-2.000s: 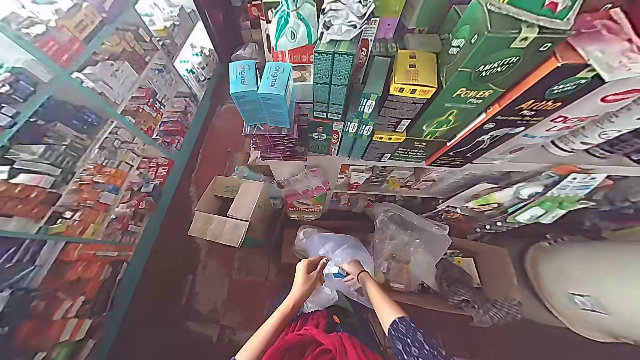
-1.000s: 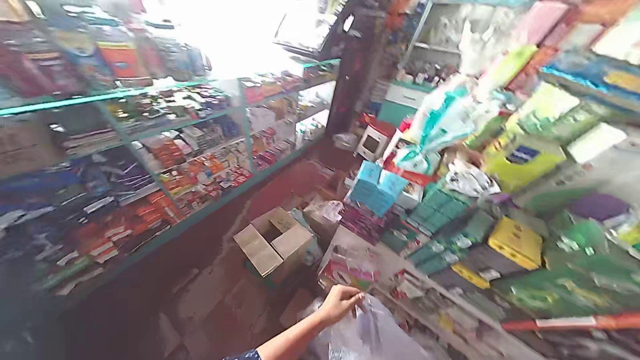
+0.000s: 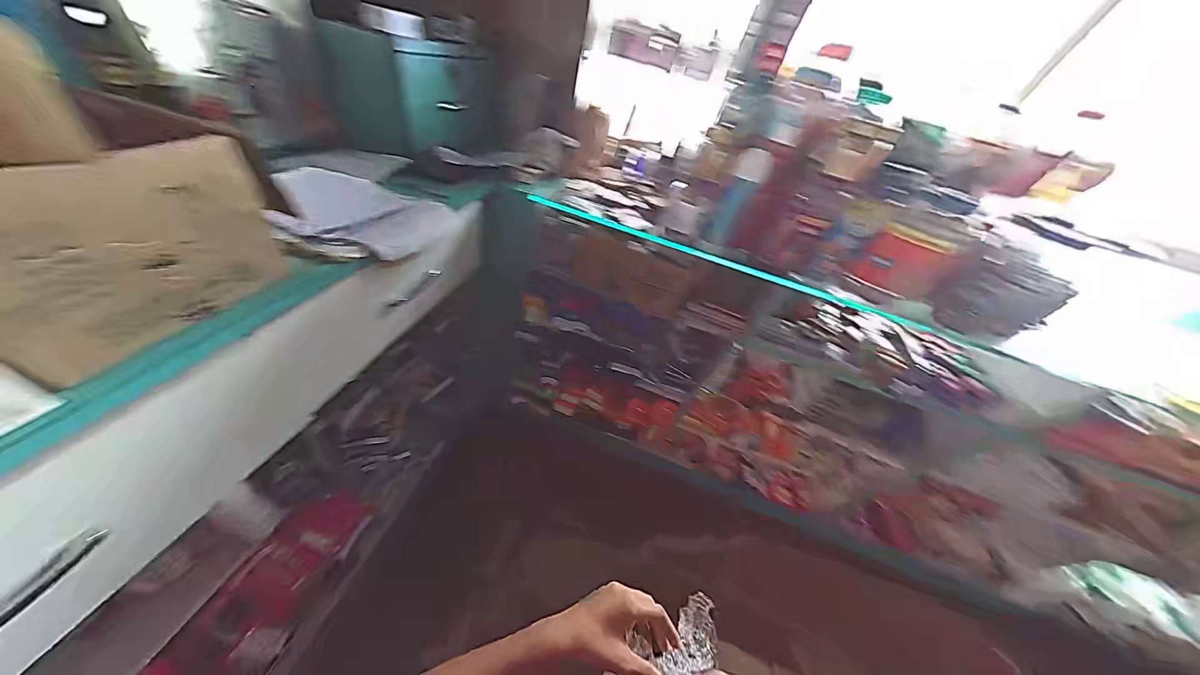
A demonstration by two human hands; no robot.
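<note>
Low in the head view, my left hand (image 3: 605, 626) reaches in from the bottom edge with its fingers bent around a crumpled, shiny clear plastic piece (image 3: 696, 633), perhaps a bag. A sliver of skin shows at the bottom edge beneath the plastic, perhaps a fingertip of my right hand; the rest of that hand is out of frame. The view is blurred, so finer detail of the plastic cannot be made out.
On the left stands a white drawer counter with a teal top edge (image 3: 309, 286), bearing a cardboard box (image 3: 141, 244) and papers (image 3: 366, 211). A glass display counter (image 3: 712, 255) full of packets runs to the right. Reddish-brown floor (image 3: 581, 534) lies between them.
The view has swung far left, away from the stacked cartons and the open box on the floor. Both hands were at a clear plastic bag two seconds ago; one second ago one hand gripped it.
</note>
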